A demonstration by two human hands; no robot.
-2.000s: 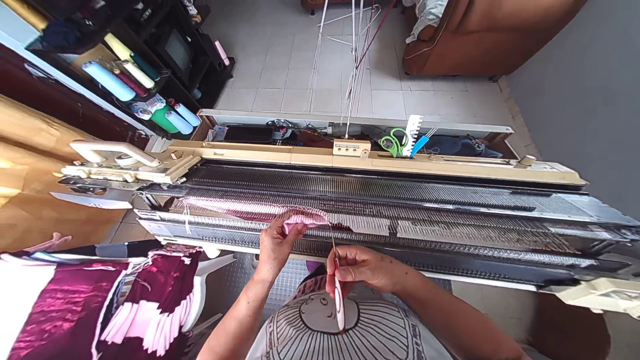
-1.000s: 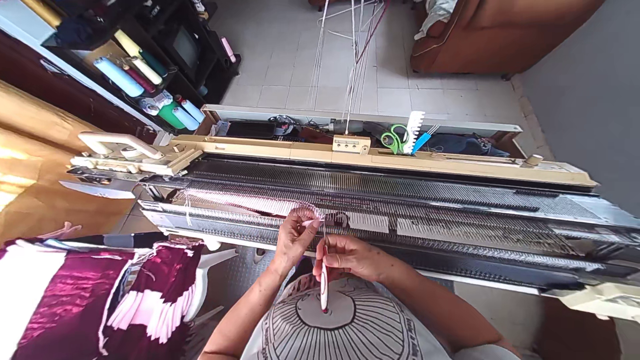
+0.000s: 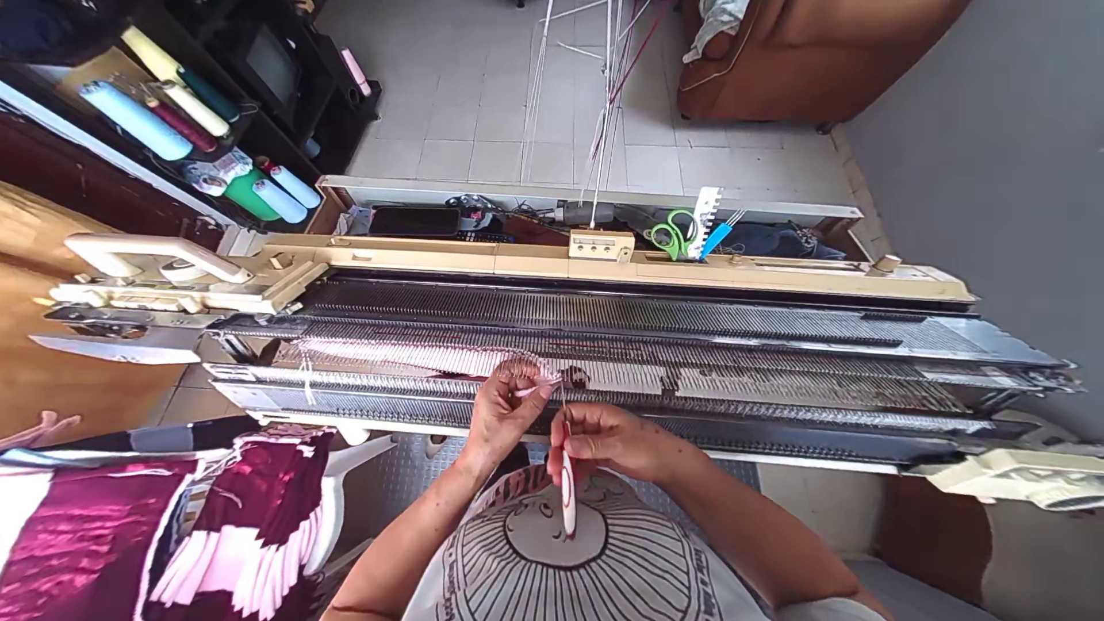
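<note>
A double-bed knitting machine (image 3: 621, 302) spans the view, with pink knitted fabric (image 3: 414, 355) hanging along the left part of its needles. My left hand (image 3: 509, 410) pinches the right end of this pink fabric between thumb and fingers, just over the gap between the beds. Close on its right, my right hand (image 3: 604, 440) grips a latch tool with a white and red handle (image 3: 567, 496). The tool's thin metal shaft points up to the fabric edge by my left fingertips; whether its tip is in a stitch cannot be told.
The knitting carriage (image 3: 181, 276) sits at the machine's far left. Green scissors (image 3: 673, 235), a white comb-like strip (image 3: 705, 220) and a blue-handled tool (image 3: 718, 239) stand behind the bed. Maroon and pink knitted pieces (image 3: 250, 517) lie at lower left. Yarn cones (image 3: 138, 121) fill a shelf.
The pink fabric edge, lifted in a curve by my left hand two seconds ago, now lies lower along the needles. My left hand has moved right, nearer the tool's tip.
</note>
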